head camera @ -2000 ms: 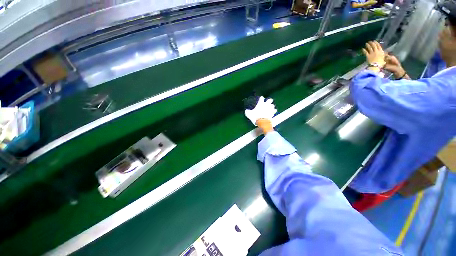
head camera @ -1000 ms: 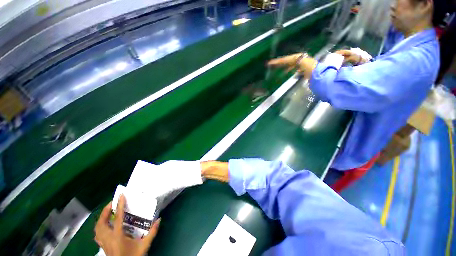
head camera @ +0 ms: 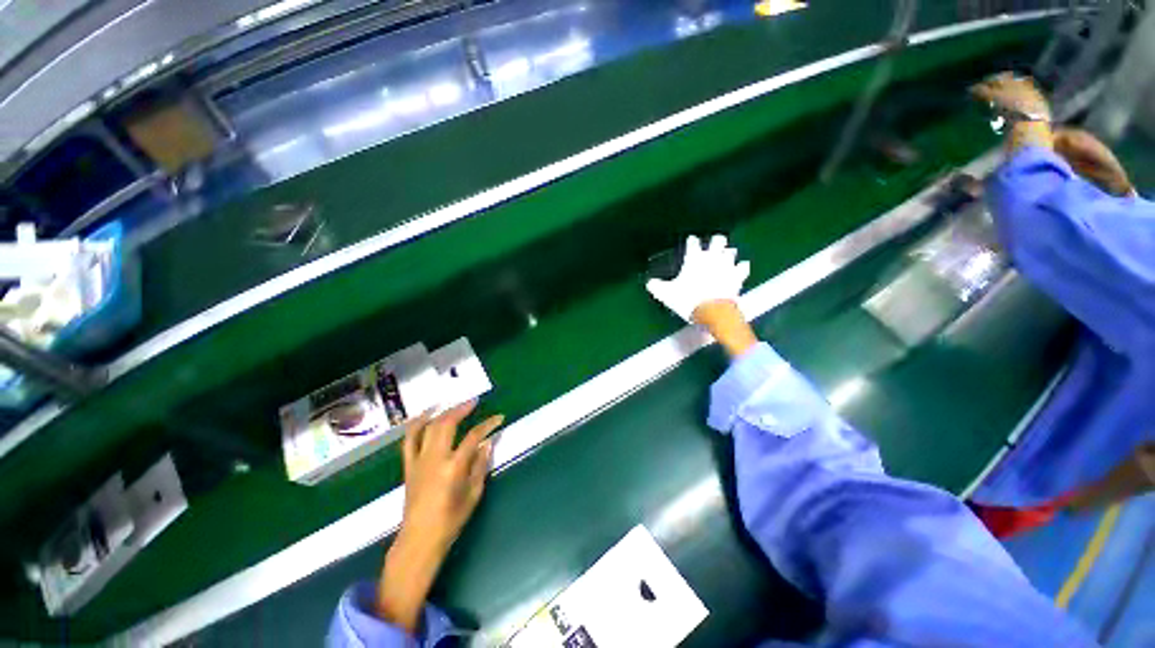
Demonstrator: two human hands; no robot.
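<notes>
A white retail box [head camera: 361, 411] with a black band and round product picture lies on the green belt, left of centre. My bare left hand [head camera: 446, 468] is at its lower right edge beside the hang tab, fingers apart and not closed around it. My right hand [head camera: 703, 279], in a white glove, is over the belt near the pale rail, fingers spread. A dark item [head camera: 665, 262] is beside its fingers, partly hidden. A second white box [head camera: 614, 601] with a hang hole lies on the near bench, cut off by the bottom edge.
Another retail box [head camera: 108, 538] lies on the belt at lower left. A blue bin [head camera: 120, 298] of white pieces is at far left. The pale rail [head camera: 595, 392] separates belt and bench. Clear trays [head camera: 937, 279] lie on the bench at right, near a person in a blue smock [head camera: 1077, 241].
My right hand has moved from the lower left to the dark item on the belt. My left hand has let go of the box it held; a box now lies on the belt beside it.
</notes>
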